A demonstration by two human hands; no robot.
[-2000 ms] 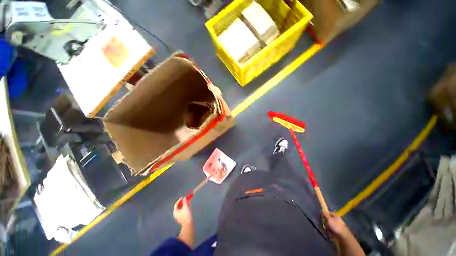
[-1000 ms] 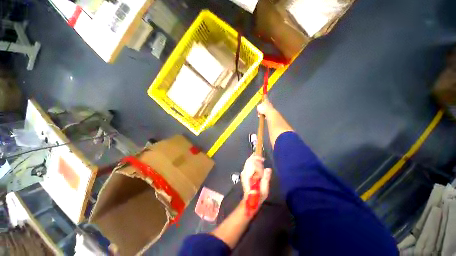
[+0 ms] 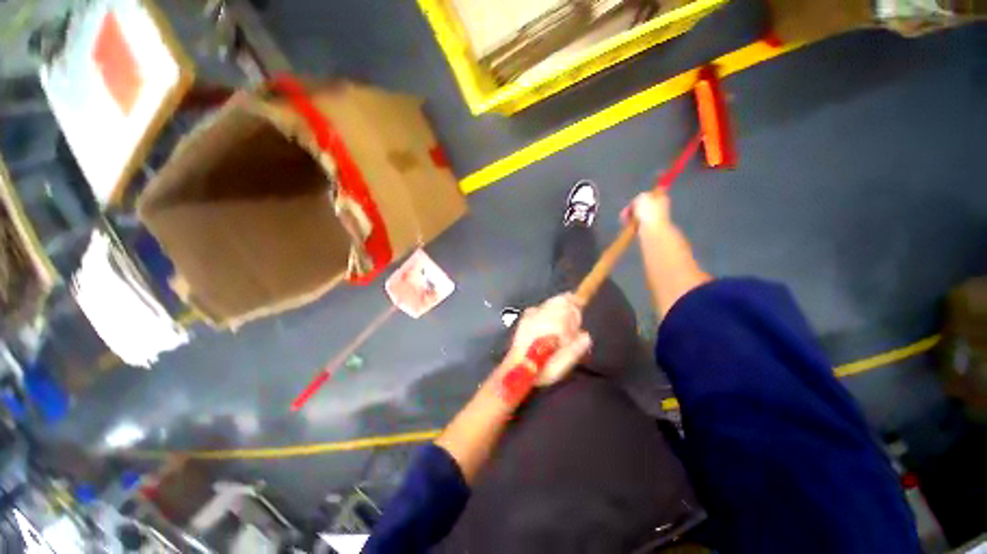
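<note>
The broom (image 3: 615, 260) runs diagonally up to the right. Its orange and red head (image 3: 712, 117) is on the grey floor at the yellow line near the yellow crate. My left hand (image 3: 552, 333) is closed round the upper handle by the red grip end. My right hand (image 3: 649, 208) is closed round the handle lower down, near the red sleeve. The dustpan (image 3: 420, 284) lies on the floor left of my feet, beside the large carton, with small debris in its pale pan and its red grip end pointing lower left. No hand touches it.
The large open carton (image 3: 417, 168) with red tape lies at the left, its opening towards the left. The yellow crate (image 3: 487, 92) holding pale stacks is at the top. A wood-edged worktable (image 3: 87, 135) and a white pile (image 3: 128, 308) are far left. A brown carton (image 3: 823, 16) is top right.
The broom head has moved away from the brown carton to the floor at the line. Both hands still hold the handle. The view has turned, and the dustpan's whole stick now shows.
</note>
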